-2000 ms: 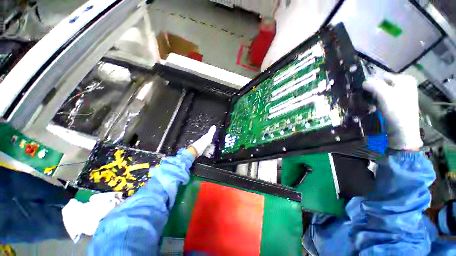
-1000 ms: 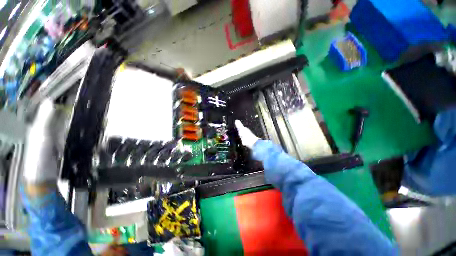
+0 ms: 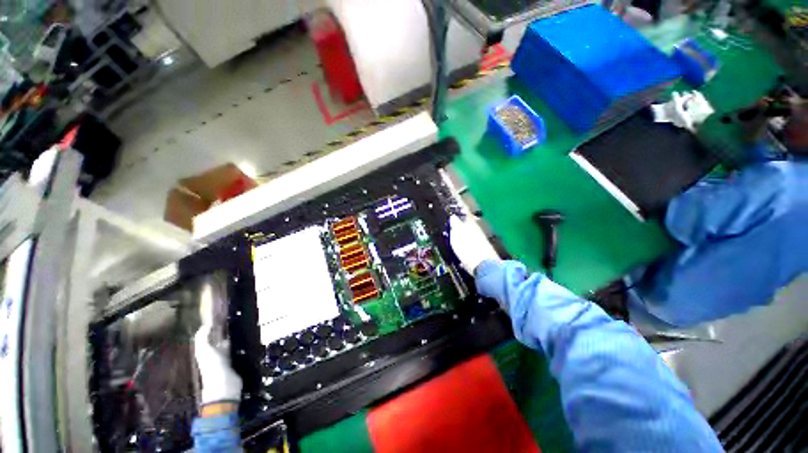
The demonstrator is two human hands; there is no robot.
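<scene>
A black solder pallet (image 3: 354,376) lies flat across the conveyor, holding a circuit board (image 3: 383,311) component side up: white blocks, orange coils and round black capacitors show. My gloved left hand (image 3: 217,354) is at the pallet's left edge, slightly blurred, fingers pointing away from me. My gloved right hand (image 3: 470,243) is on its right edge. Both hold the pallet by its sides; the fingertips under or behind the edges are hidden.
A red sheet (image 3: 452,411) lies on the near mat. The green bench (image 3: 496,195) at right carries a blue screw box (image 3: 516,126), blue bins (image 3: 594,66), a dark tool (image 3: 550,239) and a black panel (image 3: 647,159). Another person's blue sleeve (image 3: 744,234) is at right.
The pallet has turned over from solder side up, tilted in my right hand, to component side up, and has come down flat. My hands are now on its opposite sides.
</scene>
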